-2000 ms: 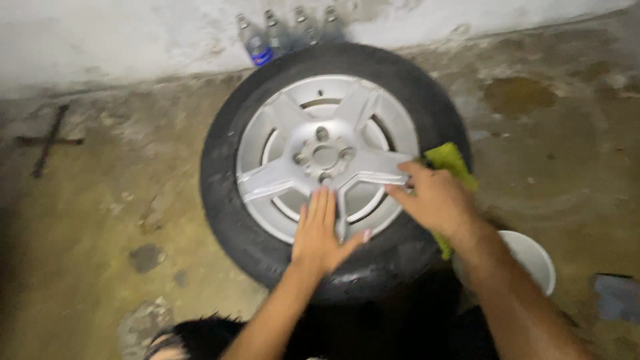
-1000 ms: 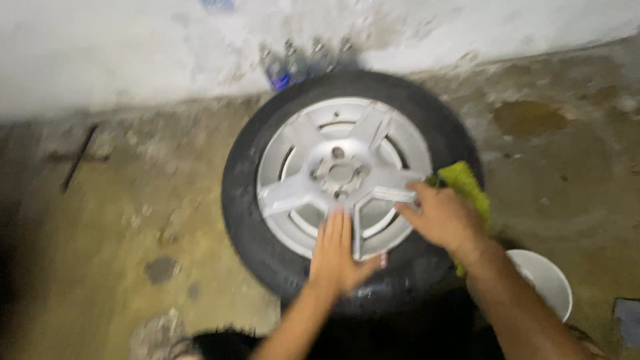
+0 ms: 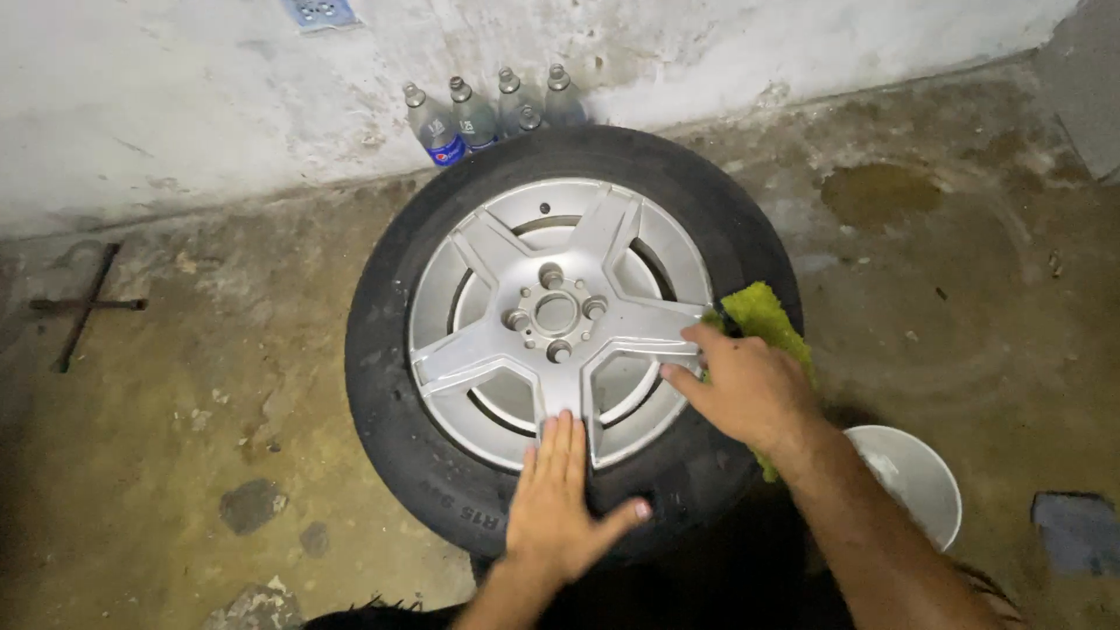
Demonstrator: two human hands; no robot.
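A silver five-spoke alloy wheel rim [image 3: 612, 324] with a black rubber tyre [image 3: 385, 350] lies face up before me. Flat on the lowest spoke and the tyre below it rests my left hand [image 3: 560, 499], fingers together, thumb spread, holding nothing. My right hand [image 3: 748, 385] is at the rim's right edge, with its index finger and thumb parted at the end of the right spoke. A yellow-green cloth [image 3: 766, 319] lies over the tyre, partly hidden behind that hand; whether its other fingers grip the cloth does not show.
Several plastic bottles [image 3: 477, 118] stand by the white wall [image 3: 219, 96] behind the tyre. A cross-shaped lug wrench [image 3: 86, 304] lies on the concrete floor [image 3: 175, 455] at left. At right are a white bucket [image 3: 919, 477], partly behind my forearm, and a dark flat piece [image 3: 1076, 529].
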